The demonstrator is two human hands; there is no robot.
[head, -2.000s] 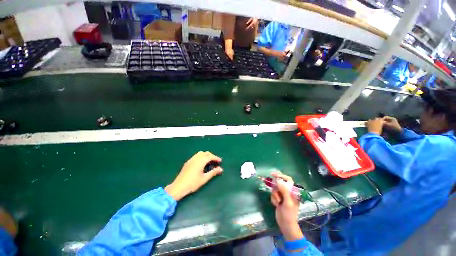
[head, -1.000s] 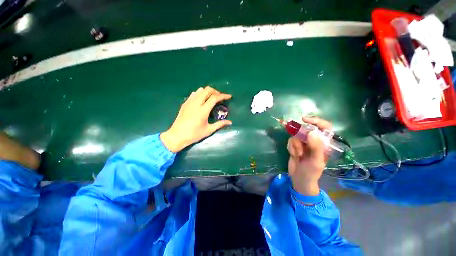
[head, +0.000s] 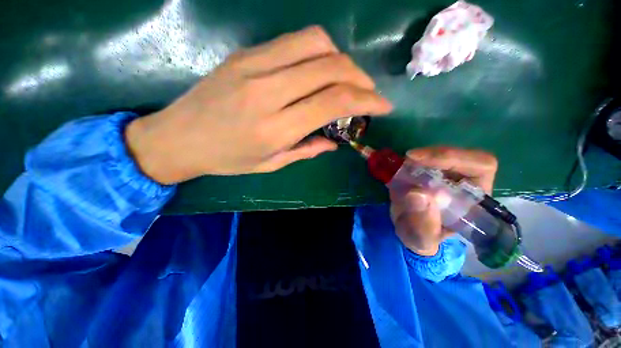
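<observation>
My left hand holds a small round black assembly between thumb and fingers, its open face with shiny metallic details showing. My right hand holds the glue dispensing syringe like a pen, with its dark red front pointing up and left and its green rear end at lower right. The dispensing needle is at the lower edge of the assembly's face; whether it touches cannot be told. A crumpled white wiping tissue with small red spots lies on the bench beyond the syringe.
The glossy green bench ends at a front edge just below my hands. A clear air hose runs at the right beside a dark controller with a round gauge, cut off by the picture's edge. Blue cloth shapes show at lower right.
The view has moved down and closer. The syringe has come left from beside the tissue, bringing its needle to the assembly. My left fingers have closed around the assembly.
</observation>
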